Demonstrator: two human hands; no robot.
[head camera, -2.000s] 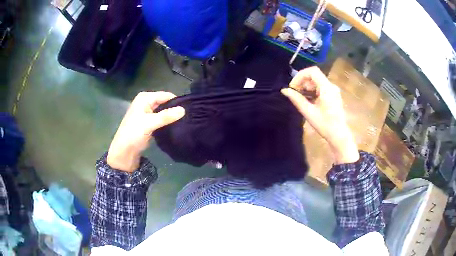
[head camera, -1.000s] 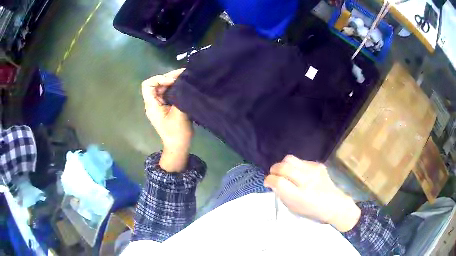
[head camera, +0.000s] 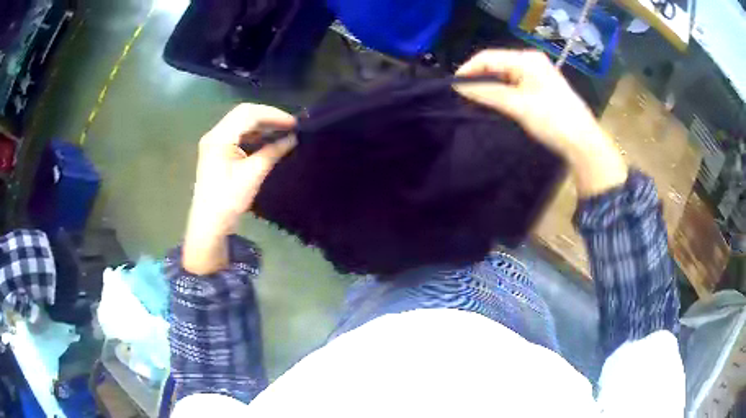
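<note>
A dark garment piece (head camera: 409, 175) is stretched between my two hands in front of my body, its lower part hanging down. My left hand (head camera: 237, 167) pinches its upper left corner between thumb and fingers. My right hand (head camera: 532, 98) grips the upper right end of the same edge, a little higher than the left. The cloth is slightly blurred, and its folds are hard to tell.
A black bin (head camera: 237, 37) stands on the green floor beyond my left hand. A blue bag-like thing (head camera: 393, 24) and a blue tray (head camera: 601, 45) lie ahead. Brown board or cardboard (head camera: 646, 155) is at the right. Teal and white cloth (head camera: 135, 314) is at the lower left.
My right hand has moved up and away from my body, from the cloth's lower edge to its upper edge. The cloth now hangs from both hands. The view has shifted slightly.
</note>
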